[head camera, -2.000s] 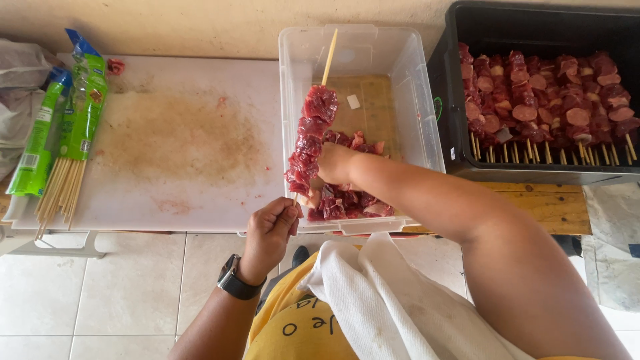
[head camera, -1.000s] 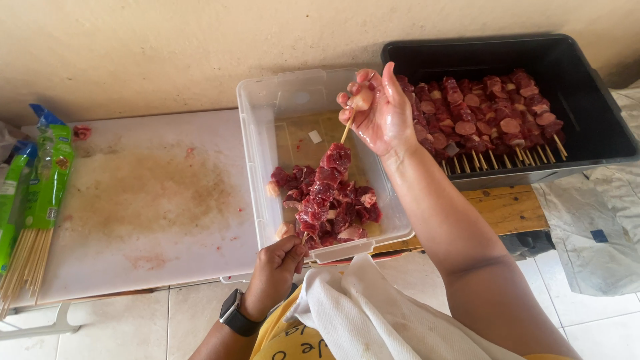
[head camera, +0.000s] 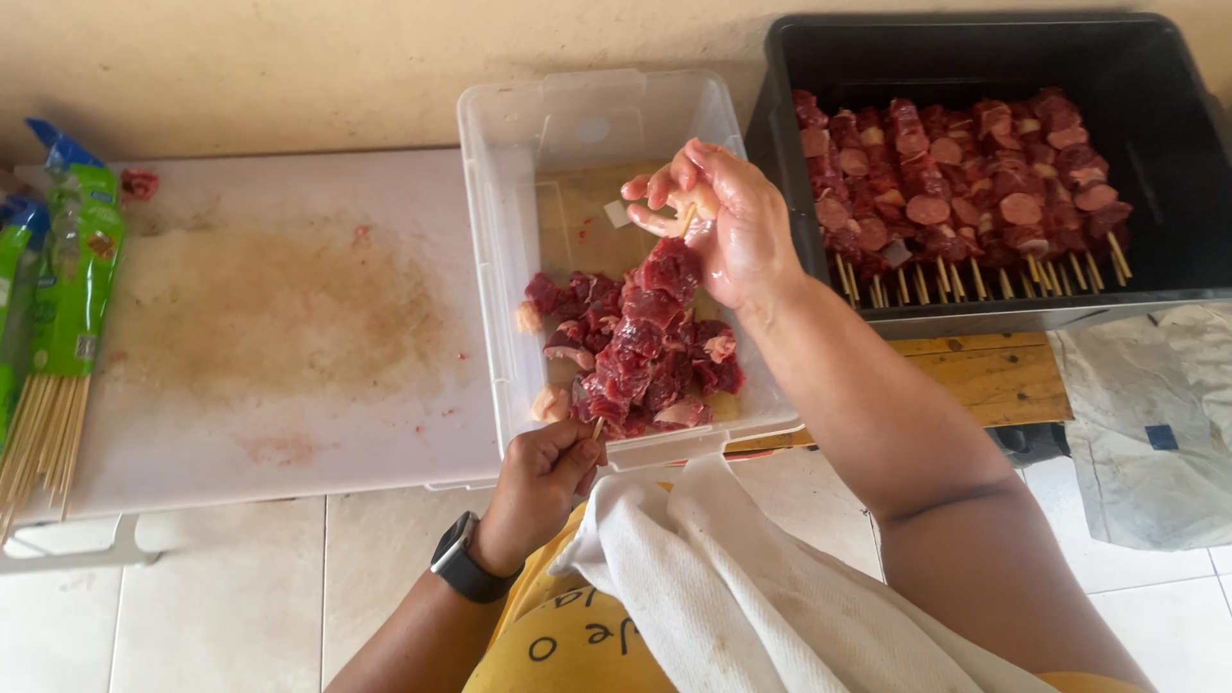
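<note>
My left hand (head camera: 549, 472), with a smartwatch on the wrist, grips the lower end of a wooden skewer. Chunks of raw red meat (head camera: 640, 332) are threaded along that skewer, which tilts up to the right over a clear plastic tub (head camera: 481, 260). At its upper tip my right hand (head camera: 722, 217) holds a pale piece of fat or meat (head camera: 695, 204) against the stick, fingers spread around it. Loose meat pieces (head camera: 577, 298) lie in the tub beneath.
A black plastic bin (head camera: 972, 58) with several rows of loaded skewers (head camera: 929, 183) stands at the right. On the left are a stained white cutting board (head camera: 269, 318), green packages (head camera: 82, 260) and bare wooden skewers (head camera: 43, 433). A wooden bench (head camera: 991, 380) shows below the bin.
My right hand was down in the tub two seconds ago, then rose with a pale piece to above the skewer's tip. That piece now meets the tip. My left hand keeps its grip.
</note>
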